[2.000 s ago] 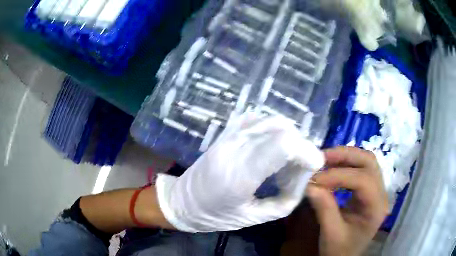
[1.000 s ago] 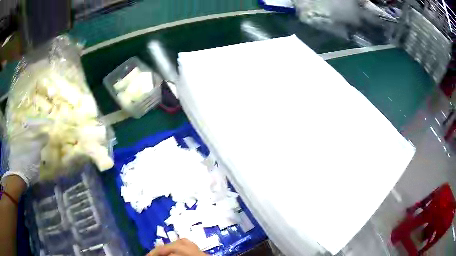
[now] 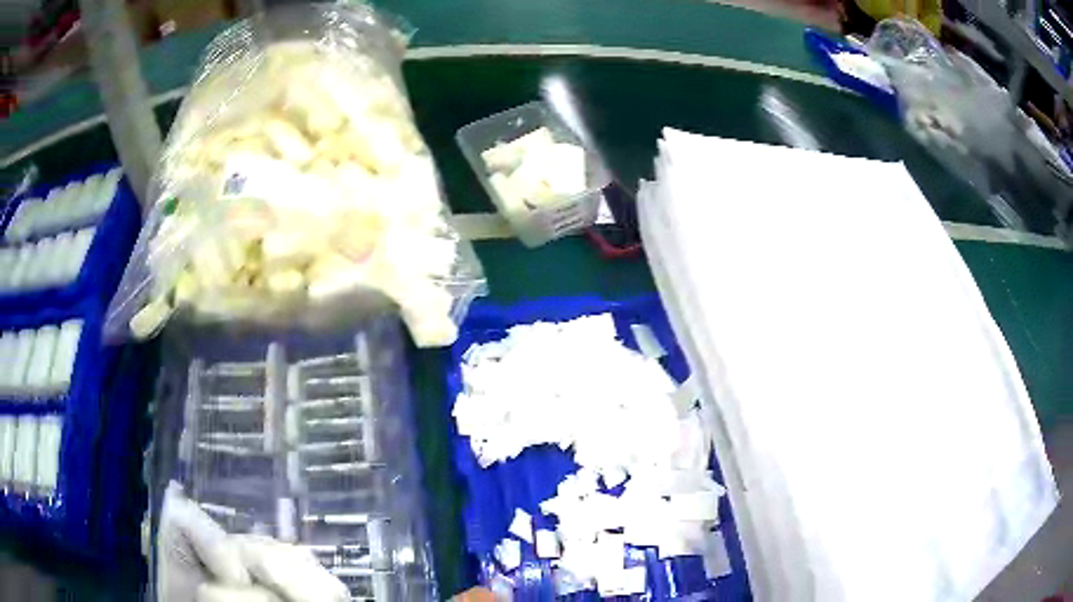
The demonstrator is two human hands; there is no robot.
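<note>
My left hand point(image 3: 241, 564), in a thin white glove, is at the lower left over the near end of the clear blister tray point(image 3: 277, 412), cut off by the bottom edge; whether it holds anything is unclear. Thin rods lie in two columns in that tray. Only a fingertip of my bare right hand point(image 3: 477, 595) shows at the bottom edge, by the near left corner of the blue tray point(image 3: 488, 488). Small flat white pieces point(image 3: 565, 394) lie in a loose heap in the blue tray.
A clear bag of cream pieces point(image 3: 294, 176) lies behind the blister tray. A small clear tub point(image 3: 535, 176) holds cream pieces. Large white sheets point(image 3: 847, 376) are stacked right of the blue tray. Blue trays of white housings point(image 3: 41, 353) stand at the far left.
The view has swung up, then back leftward. My left hand has left the bag's side and is over the clear tray. My right hand has dropped almost out of the picture.
</note>
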